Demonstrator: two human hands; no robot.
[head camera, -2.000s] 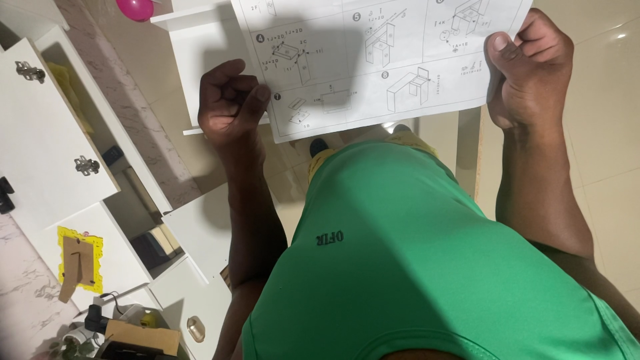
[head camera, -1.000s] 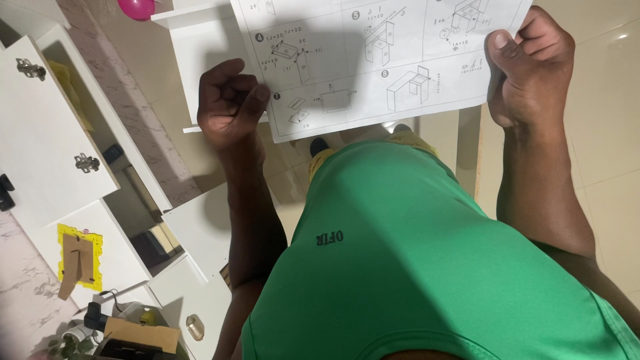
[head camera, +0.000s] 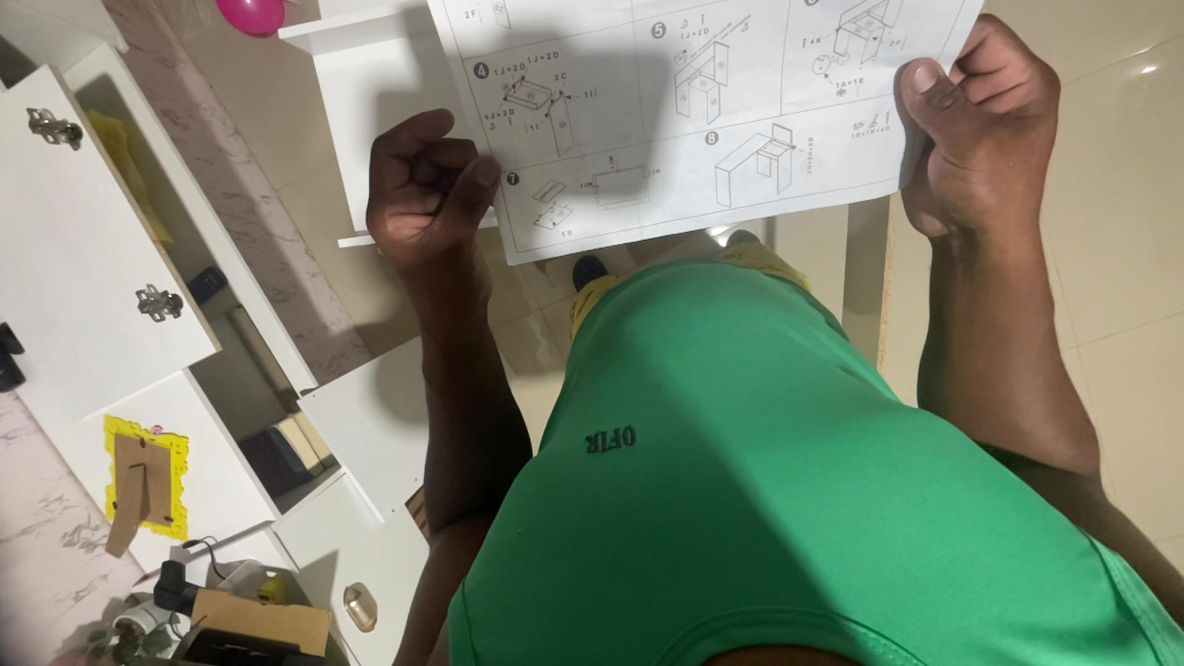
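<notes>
A paper sheet of assembly instructions (head camera: 684, 120) is held up at the top of the view, with numbered line drawings of furniture panels. At its left edge my left hand (head camera: 430, 190) grips it, fingers curled and thumb against the paper. The sheet's right edge is pinched in my right hand (head camera: 985, 129), the thumb lying on the printed side. The top of the sheet is cut off by the frame. Behind the paper and my left forearm are white furniture panels (head camera: 370, 102), partly hidden.
At left stands a white cabinet with a door (head camera: 83, 250) bearing metal hinges. A yellow picture frame (head camera: 148, 476) shows its back. Below are a cardboard box (head camera: 264, 622) and a plant (head camera: 129, 643). A pink balloon (head camera: 252, 11) is at the top, and a board edge (head camera: 886, 277) lies beneath my right side.
</notes>
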